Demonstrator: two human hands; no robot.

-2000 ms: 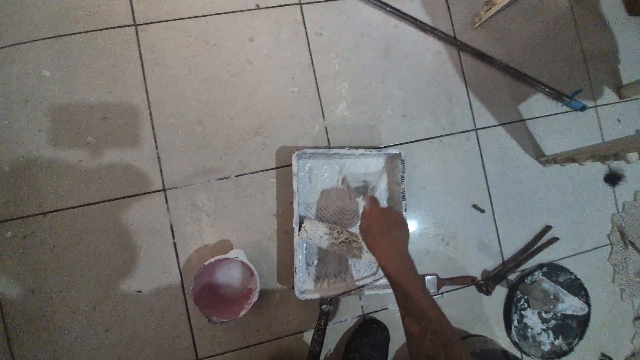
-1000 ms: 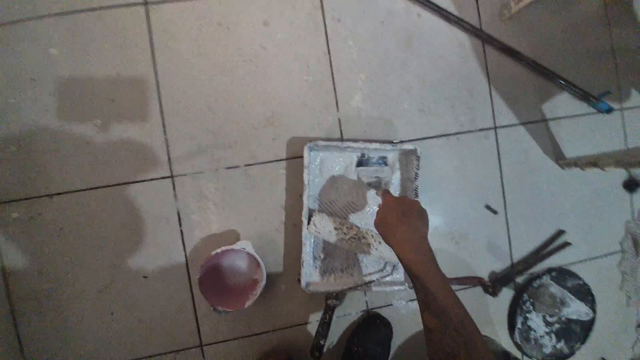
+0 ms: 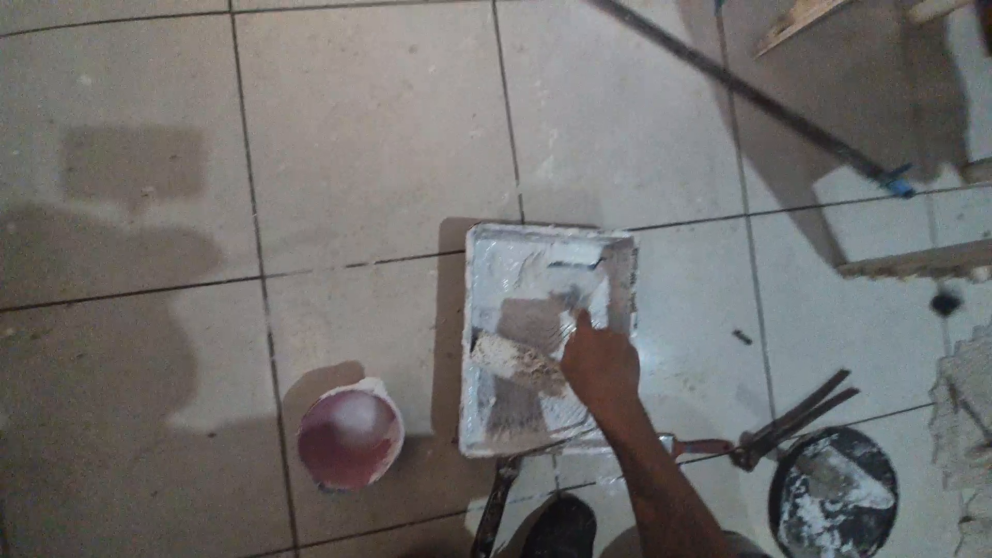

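My right hand (image 3: 603, 363) is over the right part of a white-coated paint tray (image 3: 470, 310), closed around the handle of a small spreading tool (image 3: 575, 298) whose tip is blurred in the white paint. Beside the hand, a paint roller (image 3: 515, 360) with a speckled white sleeve lies across the tray, its dark handle (image 3: 496, 496) sticking out at the near edge. A flat paintbrush with a red handle (image 3: 701, 447) rests on the floor at the tray's lower right. My left hand is out of the picture.
A pinkish pot (image 3: 349, 438) stands left of the tray. A round black lid or container (image 3: 835, 496) smeared white lies at the lower right, near dark strips (image 3: 806, 411). A long pole (image 3: 736, 85) crosses the upper right of the tiled floor. A shoe (image 3: 559, 527) shows below.
My right hand has stayed over the tray with the tool, shifting slightly within it. The roller remains lying in the tray.
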